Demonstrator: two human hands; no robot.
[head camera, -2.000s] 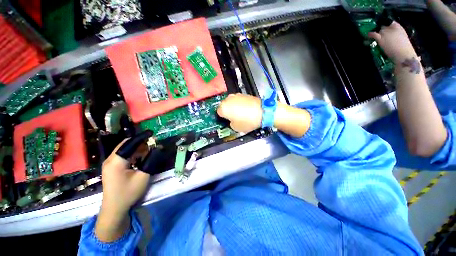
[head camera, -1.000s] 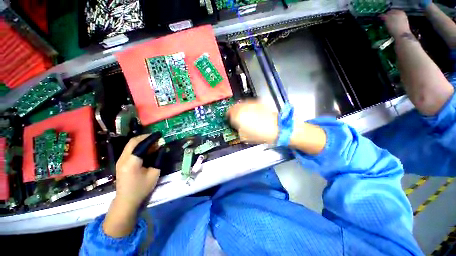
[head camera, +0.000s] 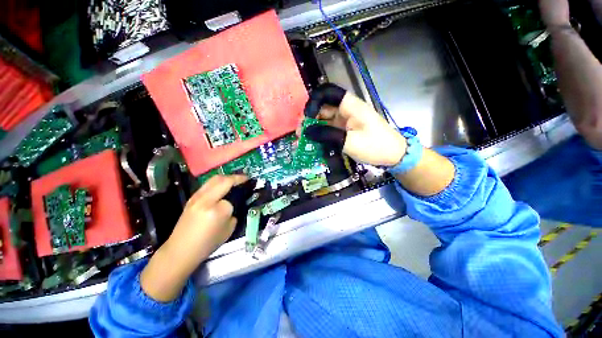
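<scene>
The main circuit board lies in a black carrier fixture, its back part covered by a red foam sheet. Two narrow daughter boards lie side by side on the sheet. My right hand, with black finger cots, holds a small green board tilted over the right part of the main board. Its lower edge is too blurred to tell whether it touches. My left hand is at the fixture's front edge, index finger reaching over the main board; its fingertips' grip is unclear.
Green and metallic clamps stand on the fixture's front edge. Another red sheet with small boards is at the left. A bin of silver parts is at the back. Another person's arm is at the right.
The small board that lay at the right of the red sheet is gone from there, and my right hand now holds a small board. My left hand has moved right along the front edge.
</scene>
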